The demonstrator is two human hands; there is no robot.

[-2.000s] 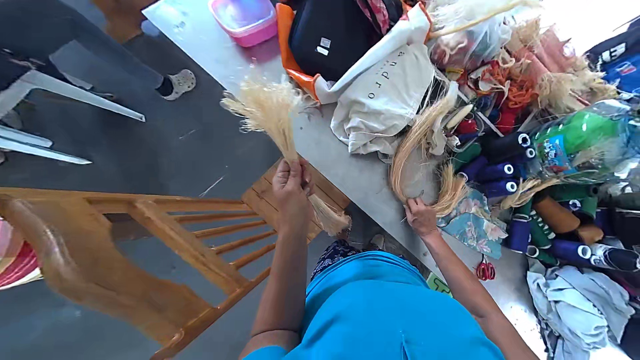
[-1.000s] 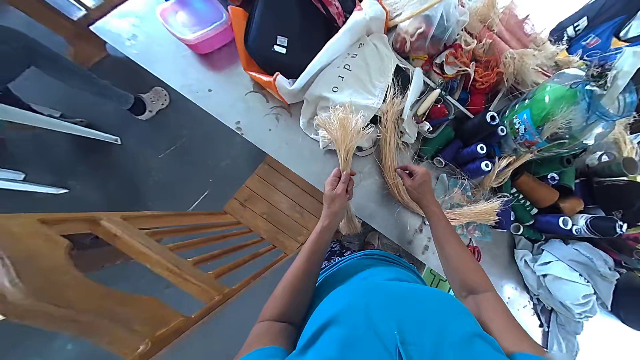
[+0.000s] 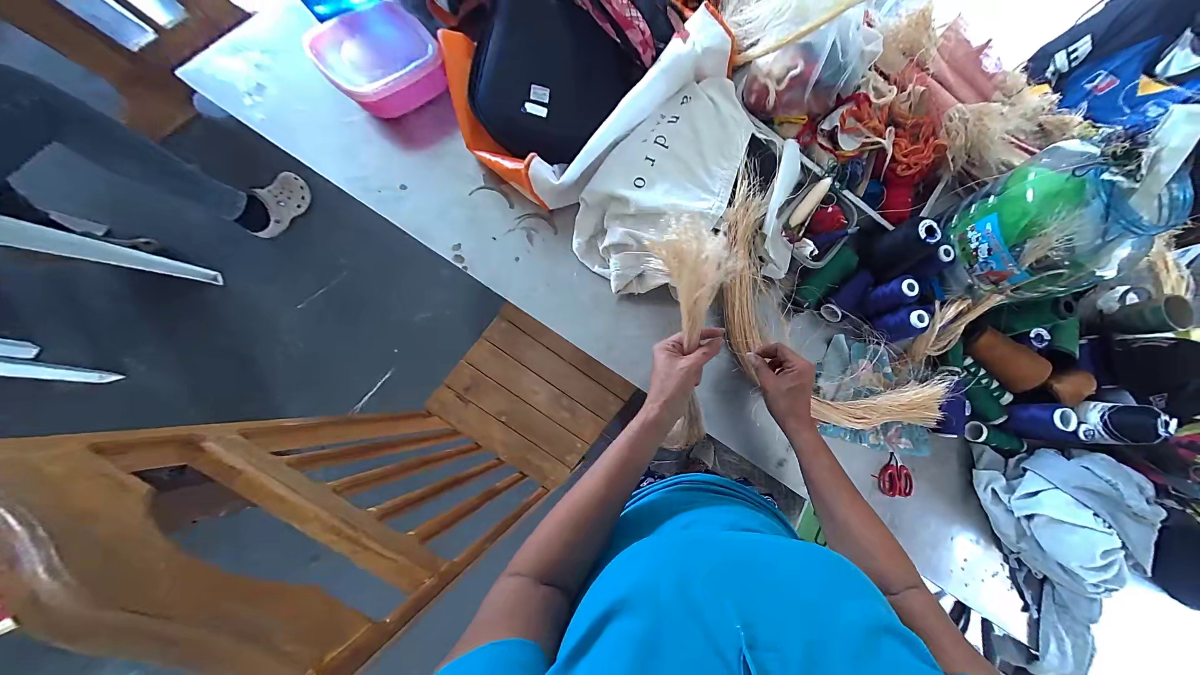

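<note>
My left hand (image 3: 682, 367) grips a bundle of pale plant fibre (image 3: 695, 277) around its middle, its frayed end fanning out above the fist and its tail hanging below. Just to the right, the fingertips of my right hand (image 3: 784, 375) pinch at a longer, browner hank of fibre (image 3: 742, 300). That hank lies curved on the grey table (image 3: 553, 281), one end against the white cloth bag (image 3: 656, 178), the other spreading out past my right wrist. Whether the pinched fingers hold loose strands from the hank or its edge, I cannot tell.
Thread spools (image 3: 891, 295), a large plastic bottle (image 3: 1022, 220) and red scissors (image 3: 894, 476) lie on the right. A pink container (image 3: 380, 61) and a black case (image 3: 553, 75) stand farther back. A wooden chair (image 3: 319, 506) is at the left; a person's leg (image 3: 122, 145) shows beyond.
Since two seconds ago, my left hand with its bundle has come over the table beside the long hank. My right hand has moved from the hank's lower end to its middle.
</note>
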